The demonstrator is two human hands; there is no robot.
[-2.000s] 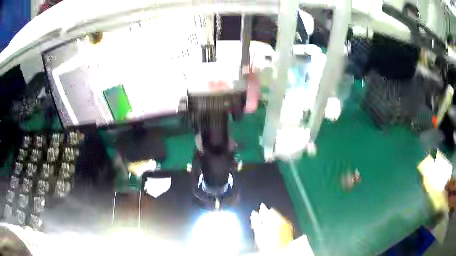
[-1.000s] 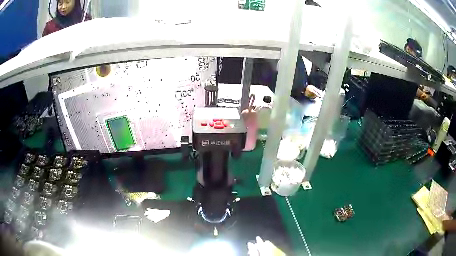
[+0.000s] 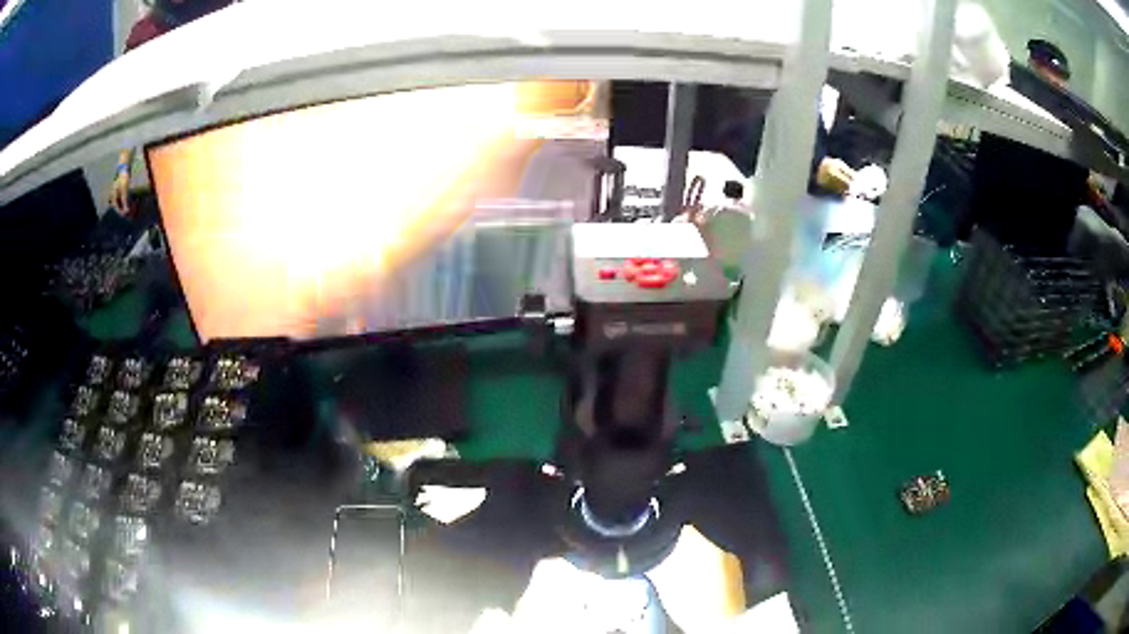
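The video microscope (image 3: 650, 291) stands in front of me, its ring light (image 3: 619, 510) at the bottom. Under the lens, glare washes out most detail. My right hand (image 3: 700, 580), pale and overexposed, reaches under the lens from the right. A pale shape that looks like my left hand (image 3: 555, 597) is on the other side, cut off by the bottom edge. Whether either holds a circuit board cannot be made out. The monitor (image 3: 359, 223) shows a blurred orange area and a grey striped area.
A tray of circuit boards (image 3: 155, 452) is at left. A phone (image 3: 368, 551) and white scrap (image 3: 449, 500) lie beside the microscope. A small board (image 3: 925, 492) lies on the green mat (image 3: 990, 545). Shelf posts and a round tub (image 3: 792, 399) stand right of the microscope.
The view has shifted, so the bench sits further right. The monitor has gone from a green-outlined chip to a blurred orange picture. My right hand is now closer under the lens.
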